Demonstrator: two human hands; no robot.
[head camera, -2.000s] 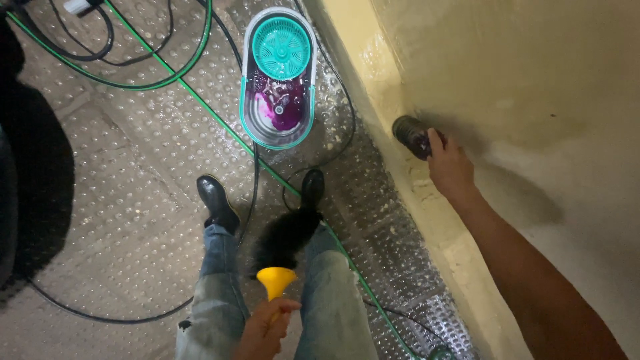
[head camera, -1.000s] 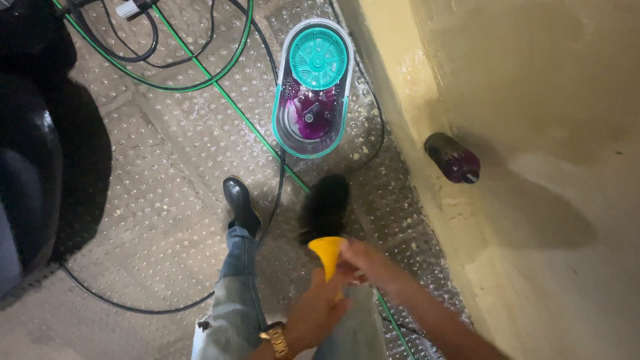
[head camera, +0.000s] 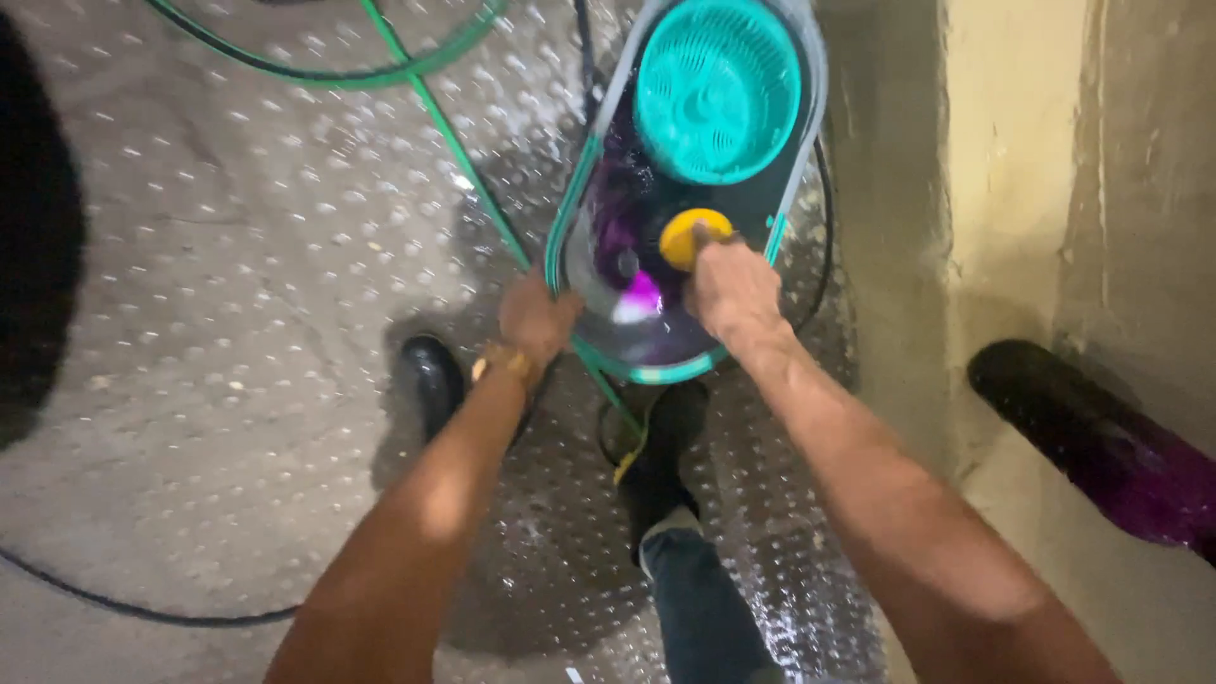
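My right hand (head camera: 733, 285) holds a yellow funnel (head camera: 689, 239) over the dark interior of an oval mop bucket (head camera: 665, 373) with a teal rim. Against the bucket's left rim rests my left hand (head camera: 539, 315), a gold-coloured watch on its wrist; whether its fingers grip the rim is unclear. A round teal spin basket (head camera: 719, 90) fills the bucket's far end. Purple and white patches show in the near part. To the right, a dark bottle-like container with a purple part (head camera: 1092, 442) lies on or stands against the pale ledge, partly blurred.
A green hose (head camera: 465, 161) runs diagonally under or beside the bucket and loops at the upper left. Dark cables (head camera: 142, 608) cross the wet, studded floor. My black boots (head camera: 432, 380) stand near the bucket. A yellowish wall ledge (head camera: 1012, 190) borders the right side.
My right hand has left the dark container. Both hands, together at the yellow funnel one second ago, are now apart at the bucket, with the funnel in my right. The view is closer to the bucket.
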